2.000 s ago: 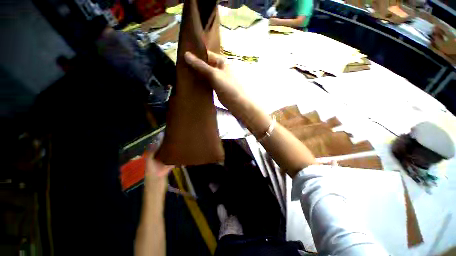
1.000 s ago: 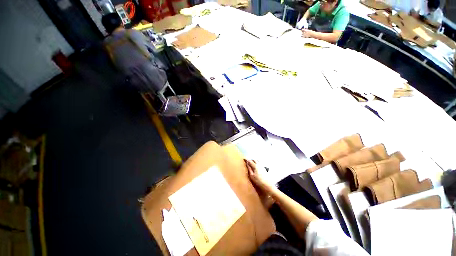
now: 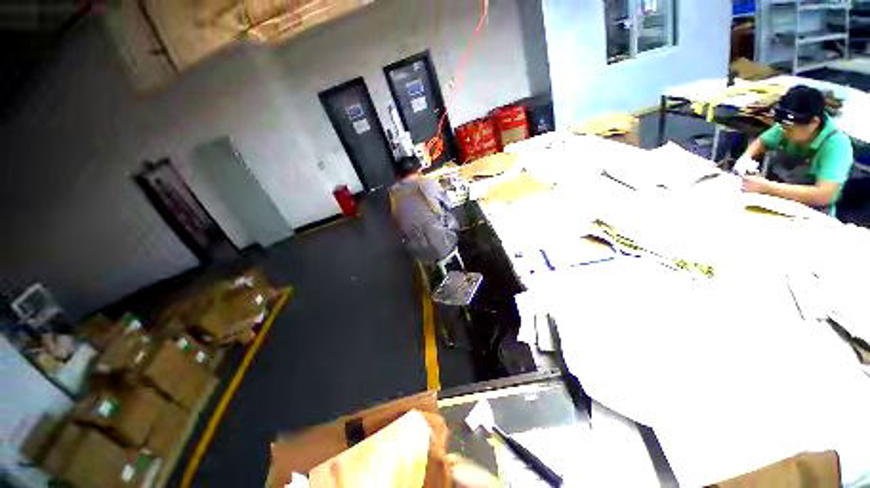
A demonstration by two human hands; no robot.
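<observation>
A brown leather panel point(image 3: 310, 448) lies at the bottom edge, left of a grey work board point(image 3: 534, 408), with a small dark mark on it. A pale tan sheet point(image 3: 377, 459) lies over the panel. A slim dark pen-like tool point(image 3: 529, 457) and a small crumpled white wad point(image 3: 480, 416) lie on the board. A blurred skin-toned shape, seemingly my right hand point(image 3: 472, 474), shows beside the panel, cut off by the bottom edge; its fingers and hold cannot be made out. My left hand is out of the picture.
A long white table point(image 3: 649, 334) stretches to the right, with a brown piece point(image 3: 792, 472) at its near edge. A person in green point(image 3: 811, 157) works across it. Another person point(image 3: 420, 214) sits beyond, near a stool point(image 3: 458, 289). Cardboard boxes point(image 3: 143, 396) stand left.
The view has swung up and left, showing the walls and doors. The panel and my right hand now sit lower, mostly cut off; the board with the tool and wad has come into view.
</observation>
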